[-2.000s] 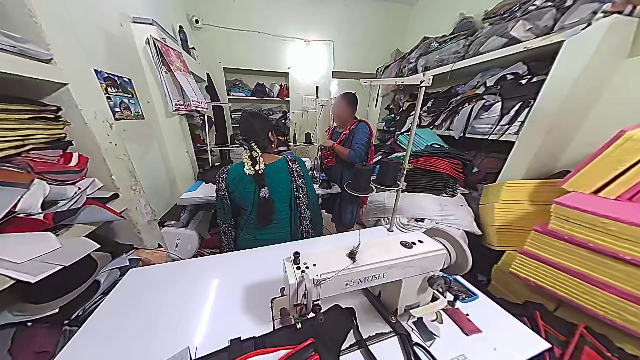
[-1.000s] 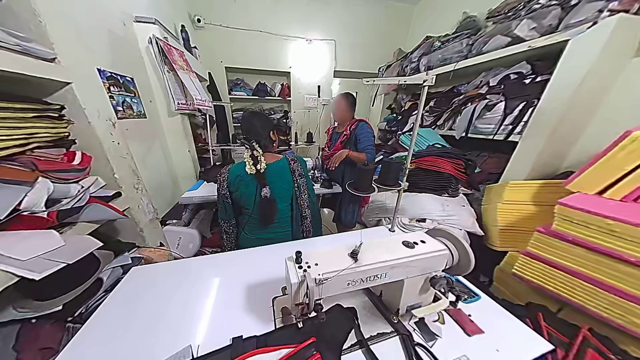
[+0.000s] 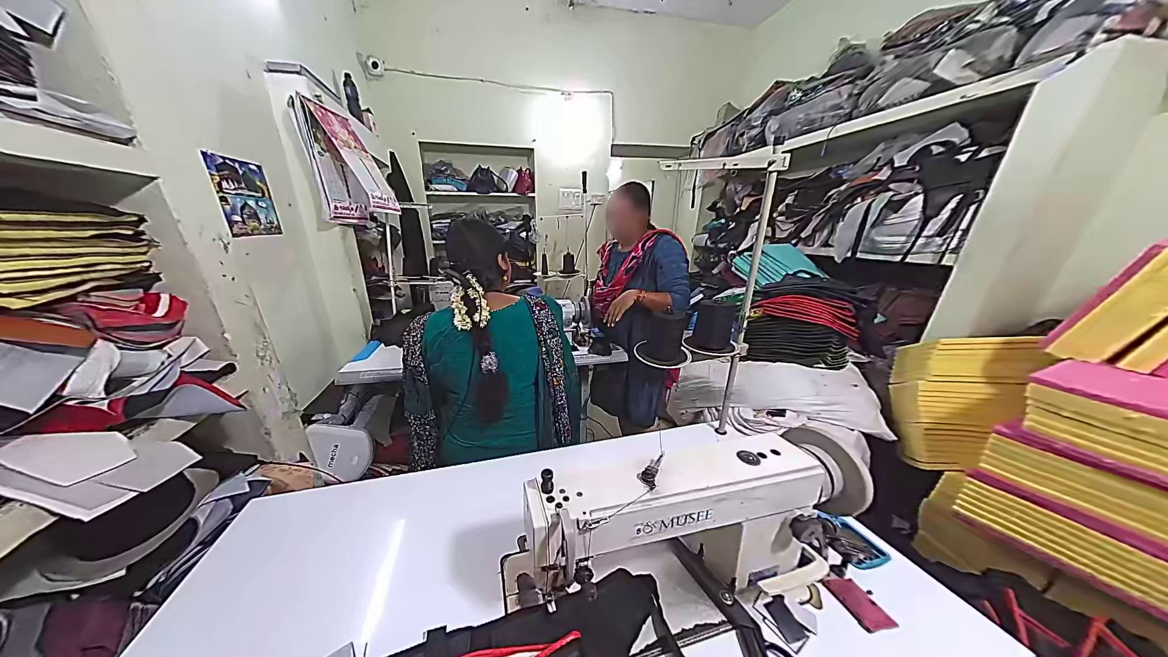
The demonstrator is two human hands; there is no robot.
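Neither of my hands shows in the head view. An industrial sewing machine stands on a white table in front of me. Black fabric with red piping lies under and before its needle area. Two cones of black thread sit on the thread stand behind the machine. A dark red fabric scrap and a blue tray with small items lie right of the machine.
A person in green sits with their back to me; another person in blue stands beyond. Yellow and pink foam sheets are stacked at right, fabric pieces at left. Loaded shelves line the right wall.
The standing person's hand has come down from near the chest to around the waist, and their face has turned toward the left. The machine and fabric have stayed put.
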